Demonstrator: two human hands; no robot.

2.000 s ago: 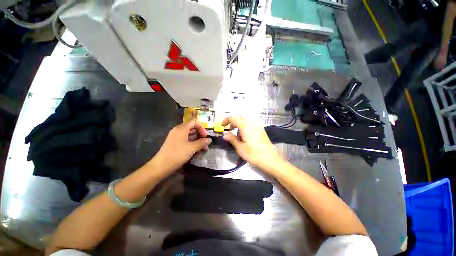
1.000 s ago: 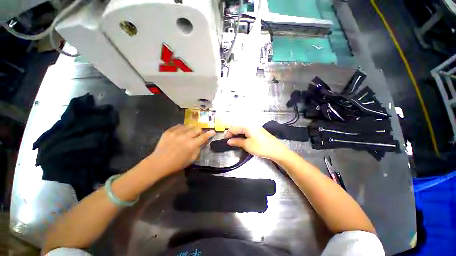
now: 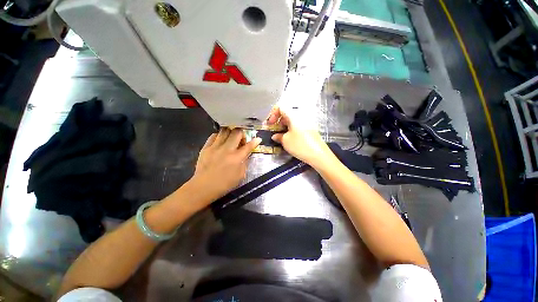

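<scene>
My left hand (image 3: 224, 158) lies at the yellow plate (image 3: 266, 150) under the machine head (image 3: 194, 53), its fingertips on the left end of a small black fabric piece (image 3: 266, 139). My right hand (image 3: 297, 138) holds the right side of that piece over the plate. A zipper (image 3: 259, 187) with a pale line of teeth lies slanted on the table below my hands, its upper end near my right wrist. Black cut panels (image 3: 271, 236) lie in front of me. The needle area is mostly hidden by my fingers and the head.
A black fabric heap (image 3: 79, 168) lies at left. A fan-like pile of zippers (image 3: 422, 168) lies at right, with a thin black cord (image 3: 361, 138) beside it. Thread snips (image 3: 401, 209) lie below the pile. A blue bin (image 3: 510, 256) stands beyond the table's right edge.
Both hands have moved up onto the yellow plate with the black piece, which lay just below it before. The zipper below my hands now lies straighter, with its teeth line showing.
</scene>
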